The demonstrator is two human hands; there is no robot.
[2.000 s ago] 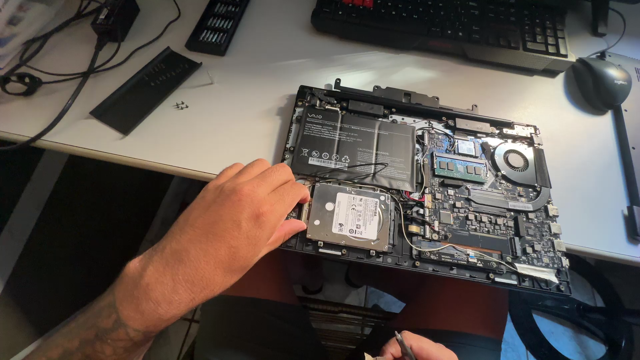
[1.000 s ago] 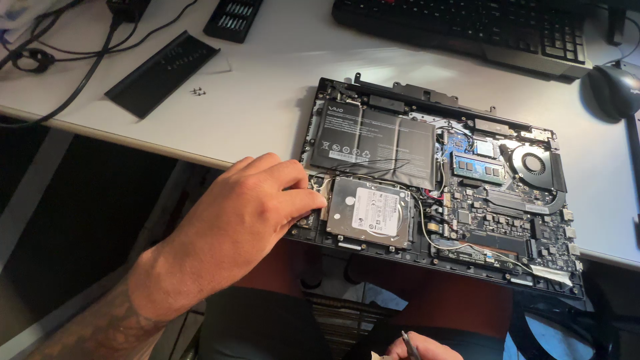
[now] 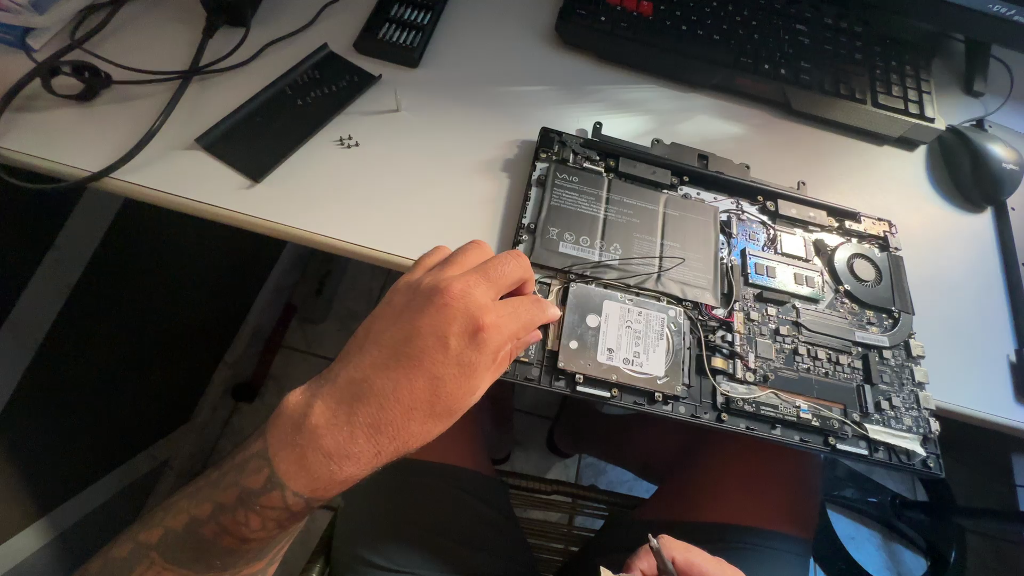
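An opened laptop base [image 3: 704, 412] overhangs the table's front edge, its inside facing up. It holds a flat black battery pack [image 3: 632, 224], a silver hard drive [image 3: 592, 344], a memory module [image 3: 782, 276], a cooling fan [image 3: 864, 270] and a green-black circuit board. My left hand [image 3: 456, 336] reaches over the base's left edge, fingertips bent down at the connector strip [image 3: 554, 308] beside the drive; whether they pinch anything is hidden. Low in view, my right hand [image 3: 680, 558] is closed around a thin metal-tipped tool [image 3: 661, 554], mostly cut off by the frame.
Several small screws [image 3: 348, 142] lie on the white table [image 3: 456, 144] beside a black tray-like cover [image 3: 280, 116]. Behind are a bit case [image 3: 400, 30], a keyboard [image 3: 744, 64] and power cables [image 3: 152, 120]. A mouse [image 3: 978, 164] sits at right. My legs are under the laptop's overhang.
My left fingers have shifted from the drive's upper left corner area to slightly lower along its left side. The right hand still holds the tool. The view has moved somewhat.
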